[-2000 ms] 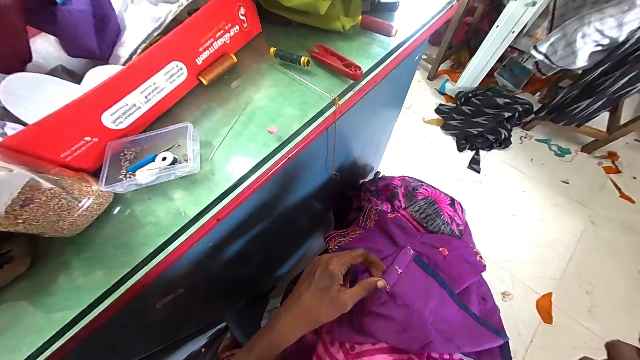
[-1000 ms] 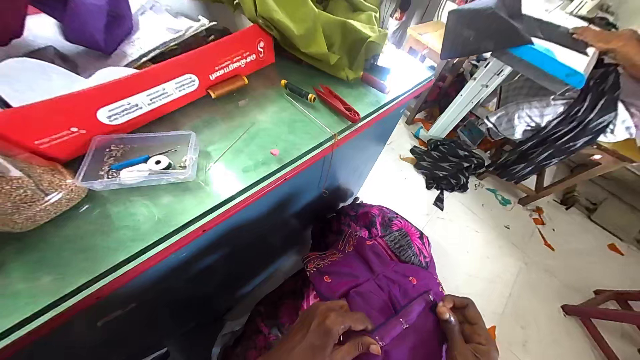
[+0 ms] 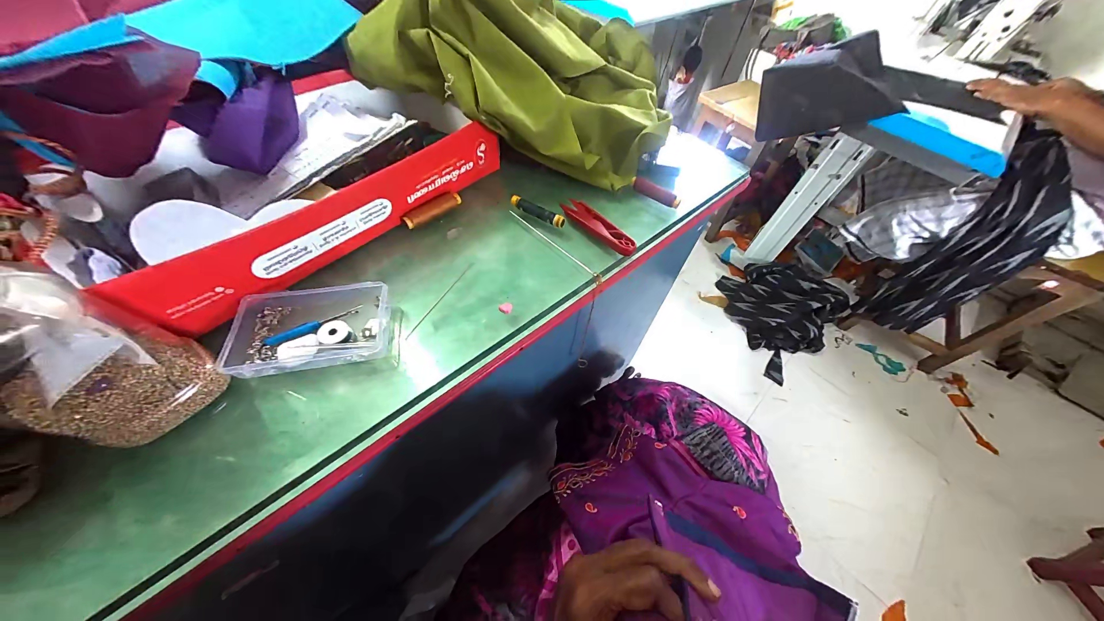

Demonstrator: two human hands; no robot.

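Note:
My left hand is at the bottom centre, its fingers bent over a folded edge of the purple embroidered cloth. The cloth lies over my lap, on black and pink patterned fabric, and has a dark band along one side. My right hand is out of view. On the glass-topped table beside me are red thread snips, a dark green thread spool, an orange-brown spool and a long thin needle-like tool near the edge. A thread hangs over that edge.
A red box, a clear tray of small parts, a bag of beads and olive cloth are on the table. At right, another person's hand rests by a dark machine. Cloth scraps litter the floor.
My right hand, on the purple cloth one second ago, has gone out of view. My left hand stays at the cloth. The other person's hand and the dark machine have come into view since the first frame.

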